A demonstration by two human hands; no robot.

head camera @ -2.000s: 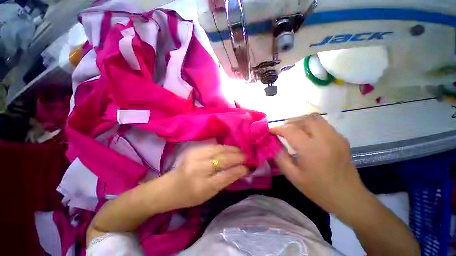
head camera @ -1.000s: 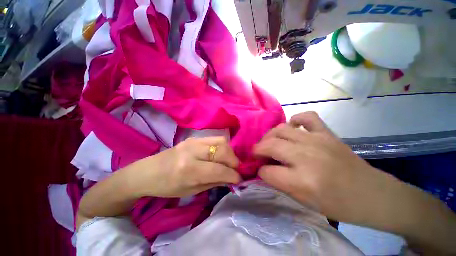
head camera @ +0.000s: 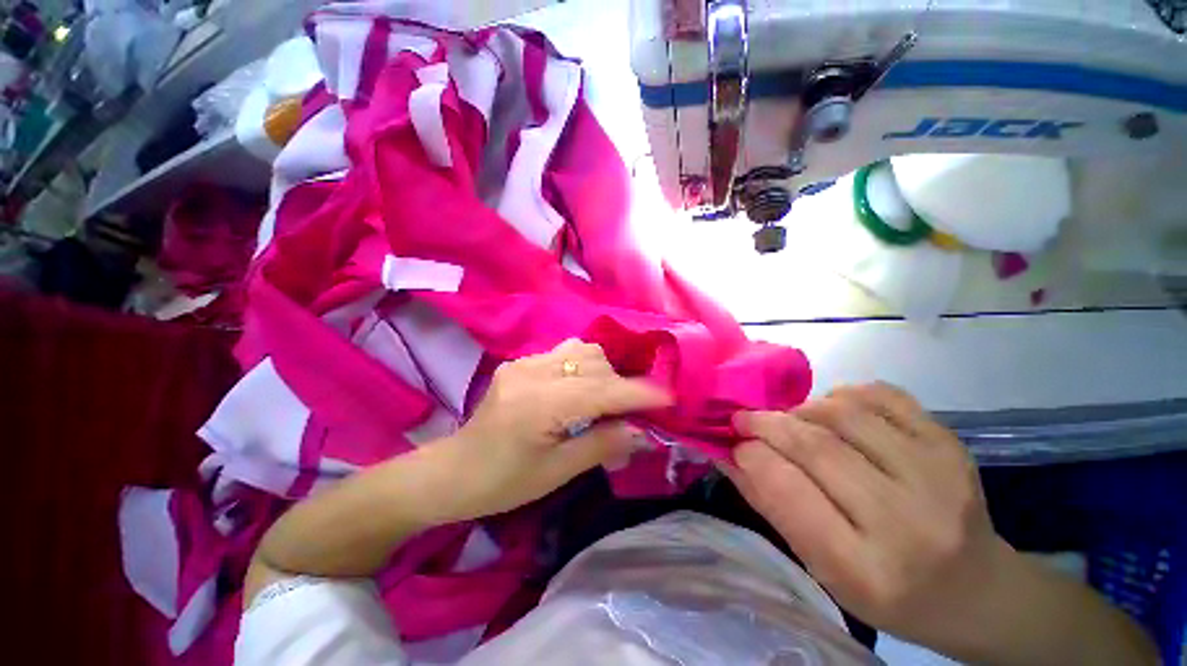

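A large heap of magenta-pink and pale lilac garment pieces lies left of the needle area and hangs down toward the lap. My left hand, with a yellow ring, holds a bunched pink part at its left side. My right hand grips the same pink fabric from the right, fingertips on its lower edge. The held part is folded and lies at the table's front edge, in front of the presser area. A small pale tab lies on the pink fabric. My fingertips are partly hidden by the cloth.
The white sewing machine head with a blue stripe stands at upper right, its chrome guard above the bright needle area. A green-ringed white item and pink scraps lie under the arm. A blue basket is lower right, dark red cloth far left.
From one second ago, both hands and the gathered pink part have moved away from the lap toward the table edge. A rounded pink fold now shows above my right fingers. The camera view has shifted.
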